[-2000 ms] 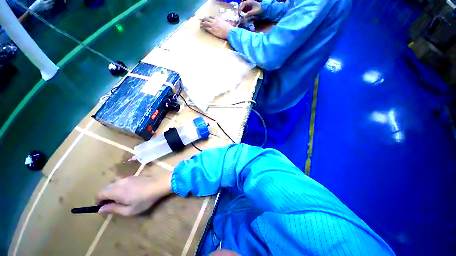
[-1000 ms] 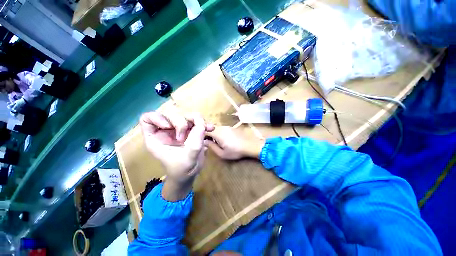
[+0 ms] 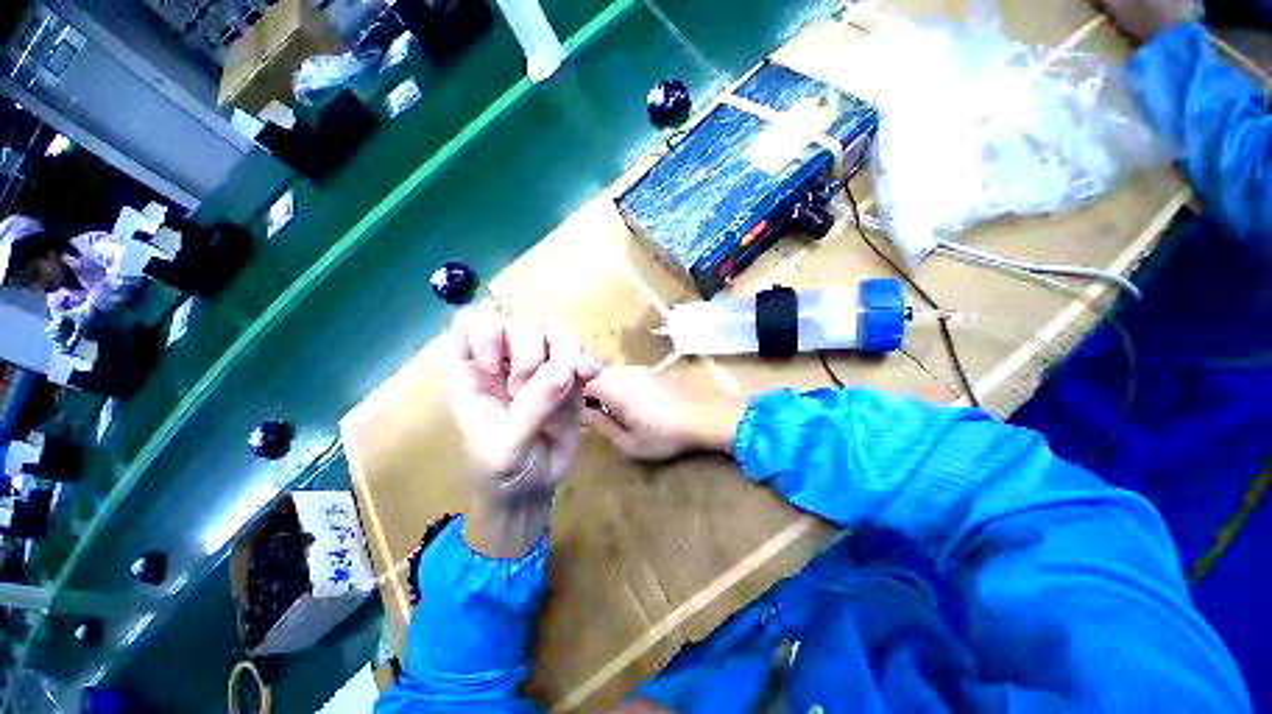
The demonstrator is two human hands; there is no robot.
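Note:
My left hand (image 3: 519, 398) is raised over the cardboard with its fingers curled, and its fingertips meet those of my right hand. Whether it pinches something small is hidden. My right hand (image 3: 653, 413) rests low over the board. A small dark bit shows between its fingers, where the dark tweezers were held earlier; the rest of them is hidden. The glue syringe barrel (image 3: 837, 320) lies just beyond my right hand, its narrow tip to the left and blue cap to the right.
The wrapped controller (image 3: 725, 179) stands behind the syringe, with a black cable and a crumpled clear bag (image 3: 997, 140) to its right. Round black units (image 3: 451, 280) sit along the green belt (image 3: 377, 230). A carton of black pieces (image 3: 335, 544) is at left. Another person's blue sleeve (image 3: 1216, 133) shows upper right.
The view has swung left since two seconds ago. My left hand has come in and joined my right at the fingertips. Over the last second both hands have barely moved.

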